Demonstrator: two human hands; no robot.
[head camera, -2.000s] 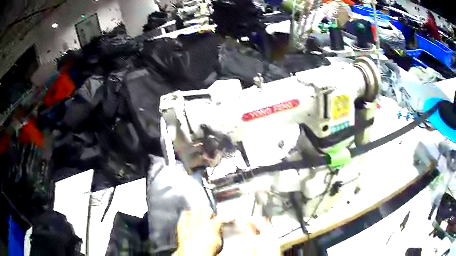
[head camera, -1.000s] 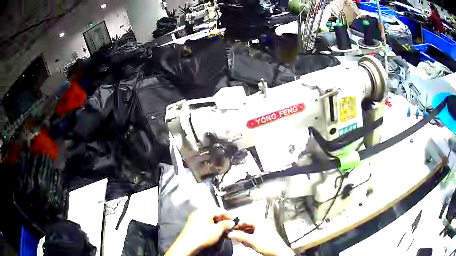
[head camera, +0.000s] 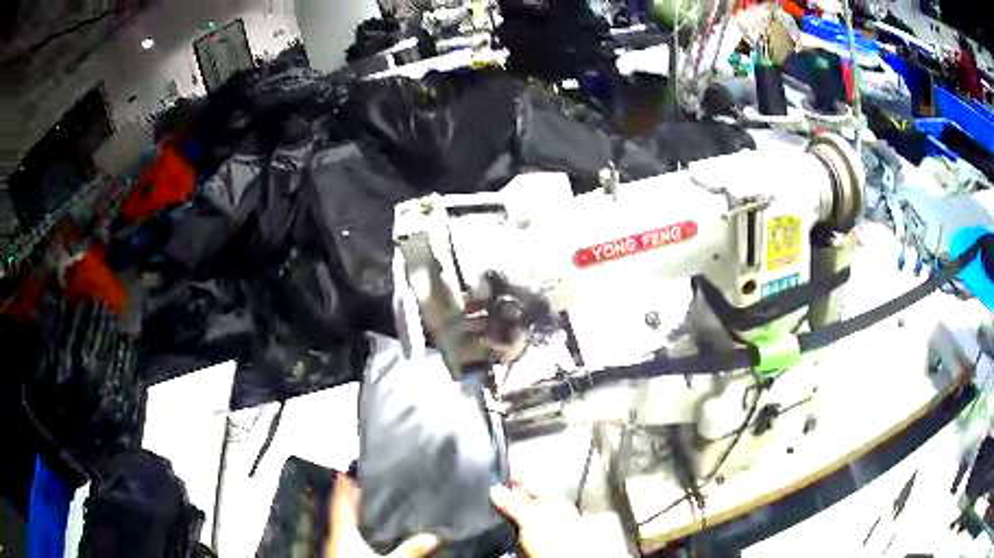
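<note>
A grey, shiny bag panel (head camera: 420, 441) lies under the left end of the white sewing machine (head camera: 643, 234), with its right edge along the needle area. My left hand (head camera: 365, 532) is at the panel's lower left, blurred and cut off by the bottom edge, its thumb and fingers spread apart. My right hand (head camera: 540, 521) has its fingertips on the panel's lower right edge, and the wrist is cut off by the frame. A long black binding strip (head camera: 676, 366) runs across the arm towards the needle. The needle itself is not clear.
Black bags (head camera: 327, 207) are heaped behind the machine. A dark bag piece (head camera: 300, 507) and a black bundle (head camera: 136, 507) lie at the lower left. A green clip (head camera: 778, 354) sits at the strip. Thread cones (head camera: 771, 89) stand behind, and blue crates (head camera: 954, 142) are at the upper right.
My hands were close together over a small dark piece at the panel's right edge. They are now apart, left hand further left. More of the grey panel shows. The view has shifted slightly.
</note>
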